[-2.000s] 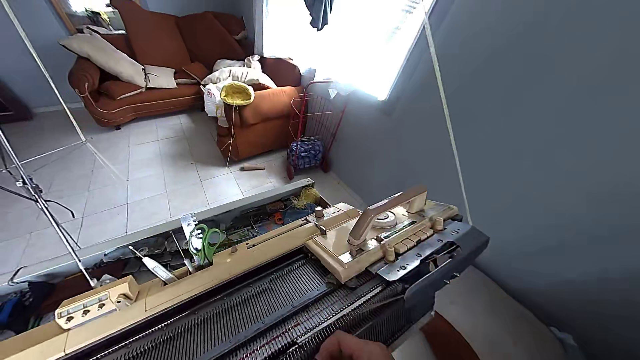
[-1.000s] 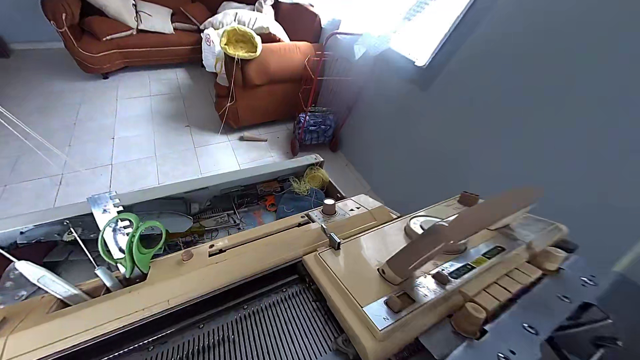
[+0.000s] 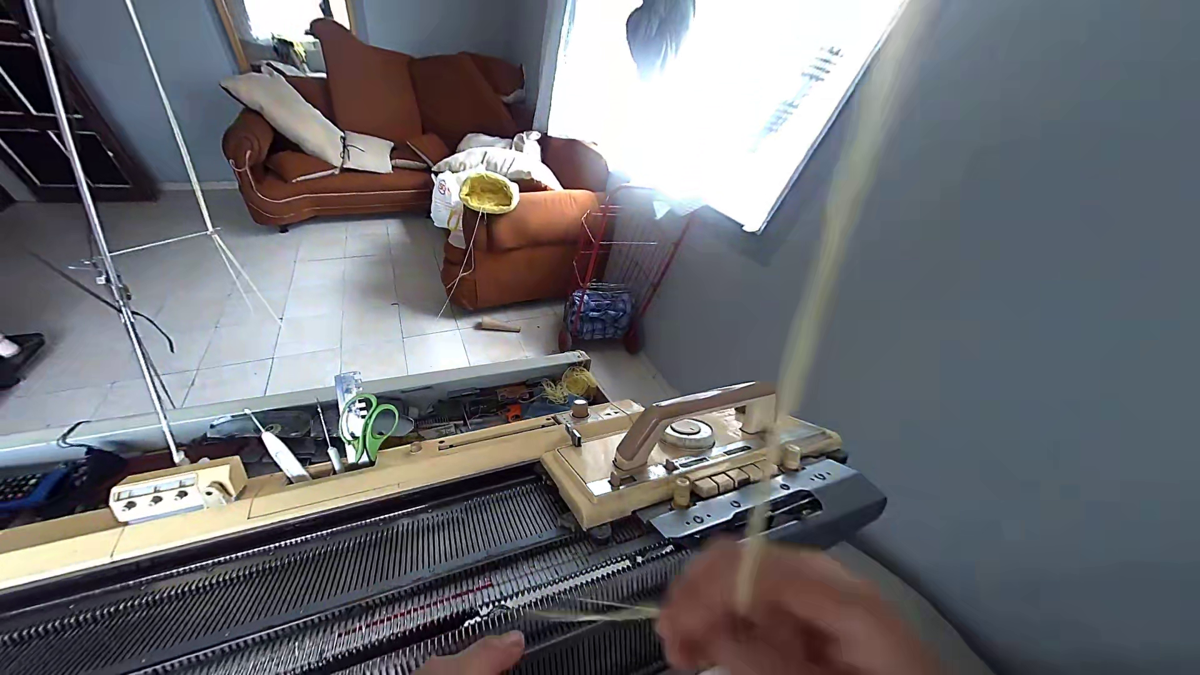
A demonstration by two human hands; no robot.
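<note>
My right hand (image 3: 778, 614), blurred by motion, has its fingers closed on a pale yellow yarn strand (image 3: 825, 272) that runs steeply up past the window. A further length of yarn stretches left from the fingers, low over the needle beds. At the bottom edge my left hand (image 3: 478, 653) shows only a thumb or fingertip, close to the front needle bed (image 3: 412, 647); the rest is out of view. Behind my right hand, the beige carriage (image 3: 647, 459) of the knitting machine sits at the right end of the bed, its handle upright.
Green-handled scissors (image 3: 372, 427) and a white-handled tool (image 3: 279, 454) stand behind the bed. A trough of tools (image 3: 469, 382) runs along the back. At the left rises a metal yarn mast (image 3: 98, 234). Beyond are a brown sofa (image 3: 347, 202), an armchair (image 3: 534, 244) and a red cart (image 3: 600, 272).
My right hand has come into view at the lower right with yarn in it, and my left fingertip now shows at the bottom. The view has swung back up from the carriage close-up.
</note>
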